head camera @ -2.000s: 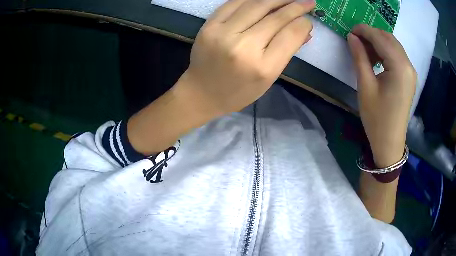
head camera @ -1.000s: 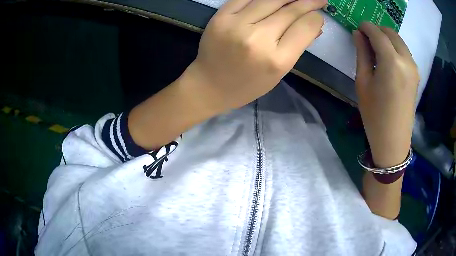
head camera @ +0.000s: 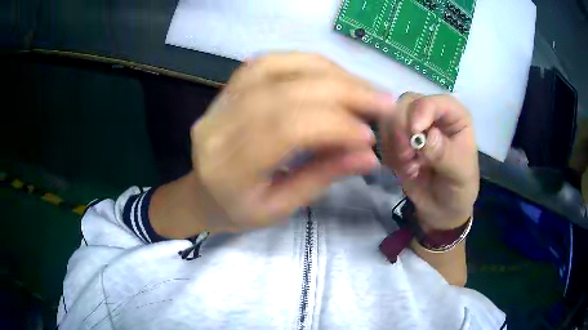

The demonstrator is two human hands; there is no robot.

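Observation:
The green circuit board [head camera: 405, 48] lies on the white foam sheet [head camera: 258, 27], cut off by the top edge. One small dark round component [head camera: 359, 33] stands near its left corner. My right hand [head camera: 438, 164] is off the board, below its near edge, and holds a small pale ring-shaped spacer [head camera: 418, 140] at the fingertips. My left hand [head camera: 290, 138] is raised in front of the bench edge, fingertips towards my right hand. It is strongly blurred, so I cannot tell whether it holds anything.
Dark rows of parts [head camera: 451, 16] cross the board. A black tray [head camera: 567, 119] is at the right, its contents unclear. The dark bench edge [head camera: 129, 63] runs in front of me. A blue stool [head camera: 529, 232] is below at the right.
Both hands have left the board and moved down towards my body. The pale spacer now shows in my right fingertips. The board and foam appear lower and further left in view.

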